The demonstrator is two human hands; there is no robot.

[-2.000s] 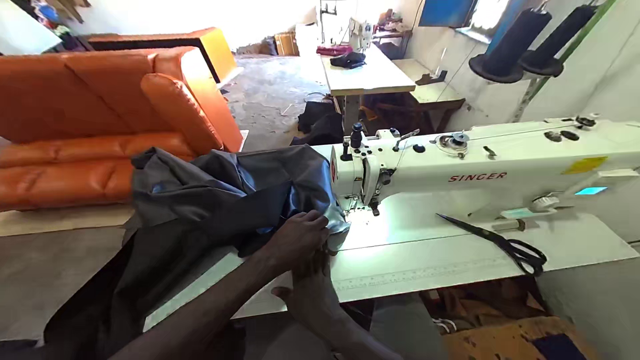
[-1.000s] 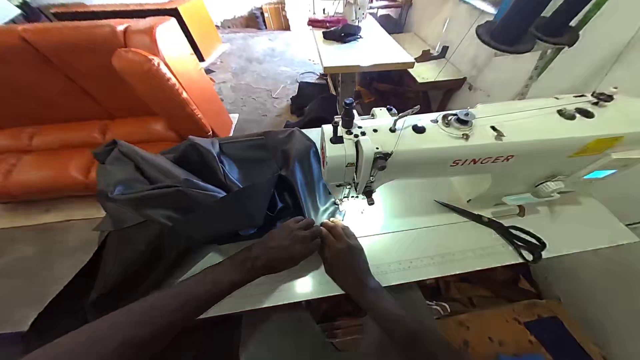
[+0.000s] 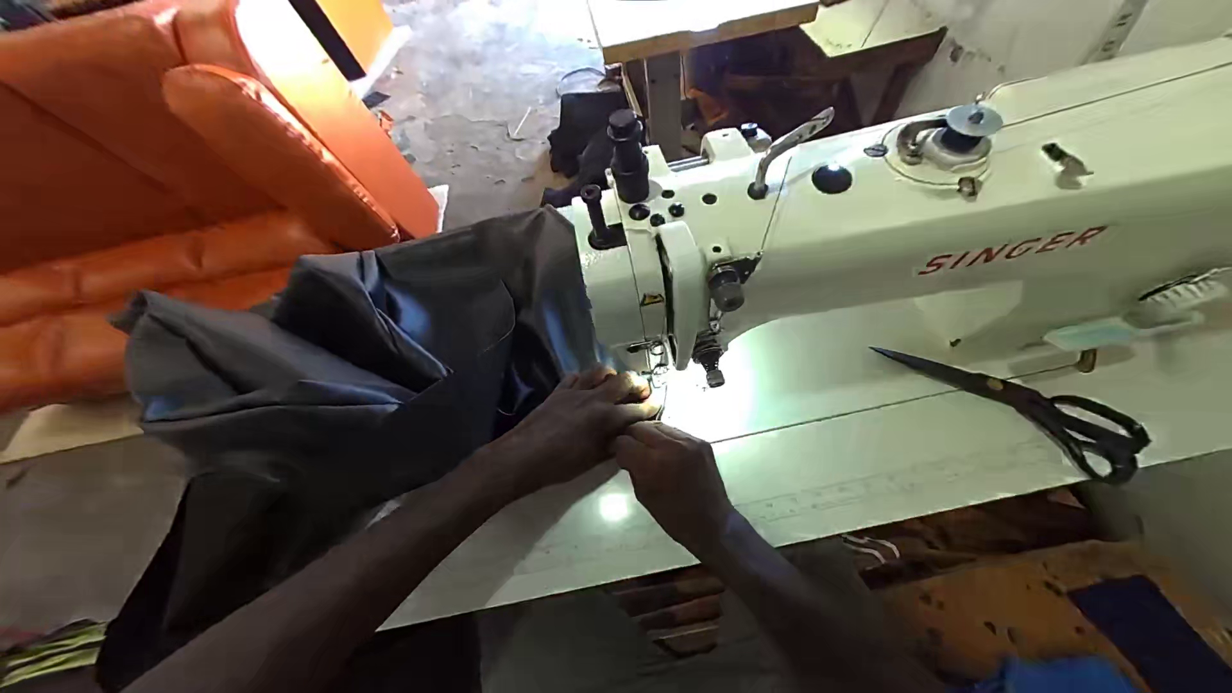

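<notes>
Dark shiny fabric (image 3: 404,327) lies bunched on the left of the Singer sewing machine (image 3: 866,221) and hangs over the table's edge. My left hand (image 3: 577,423) presses and grips the fabric's edge just in front of the lit needle area. Close against it, my right hand (image 3: 674,476) has its fingers curled at the same edge; the bit of fabric between its fingertips is mostly hidden. Black-handled fabric shears (image 3: 1020,399) rest on the white machine table (image 3: 828,491), to the right of both hands.
An orange upholstered sofa (image 3: 221,173) stands beyond the fabric at the left. Behind the machine are another wooden-edged table (image 3: 712,29) and dark cloth on the floor (image 3: 582,125). A patterned brown surface with a dark blue patch (image 3: 1145,626) is at the lower right.
My right hand, lower and apart-fingered two seconds ago, has come up beside my left hand with its fingers curled at the fabric's edge. The view has moved closer to the machine.
</notes>
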